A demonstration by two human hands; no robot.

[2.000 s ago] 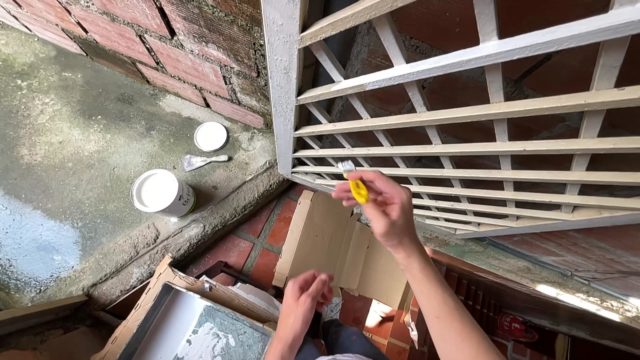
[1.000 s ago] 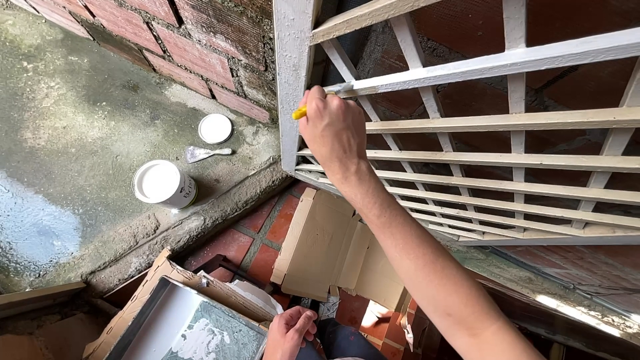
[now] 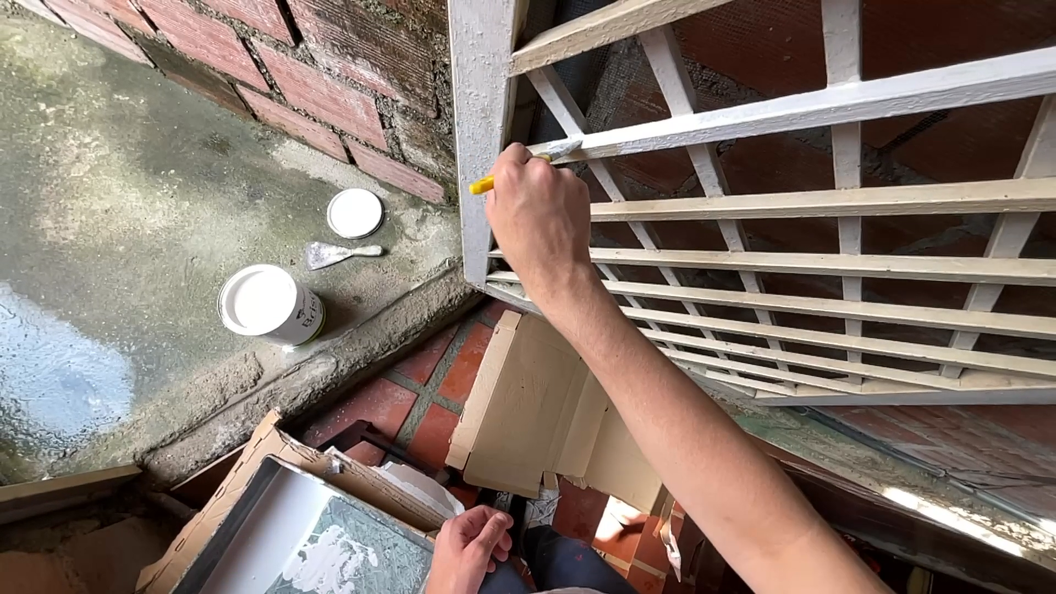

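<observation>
My right hand [image 3: 540,219] grips a paintbrush [image 3: 483,185] with a yellow handle. The brush's bristles lie against a slat [image 3: 742,117] of the metal grille, near where it meets the wide upright frame [image 3: 483,124]. That slat looks whiter than the cream slats [image 3: 825,198] below it. Low in the view, my left hand [image 3: 472,546] rests by my legs, fingers loosely curled, beside a paint tray [image 3: 330,536] with white paint in it. Whether the left hand holds anything cannot be seen.
On the concrete ledge at left stand an open can of white paint [image 3: 262,302], its white lid [image 3: 355,213] and a paint-stained putty knife [image 3: 340,254]. A brick wall [image 3: 313,91] rises behind. Folded cardboard [image 3: 528,404] lies over the red floor tiles [image 3: 425,433] beneath my arm.
My right hand has gone from below the slats up to the grille's left side, and the brush now touches a slat. My left hand has moved lower, beside the tray.
</observation>
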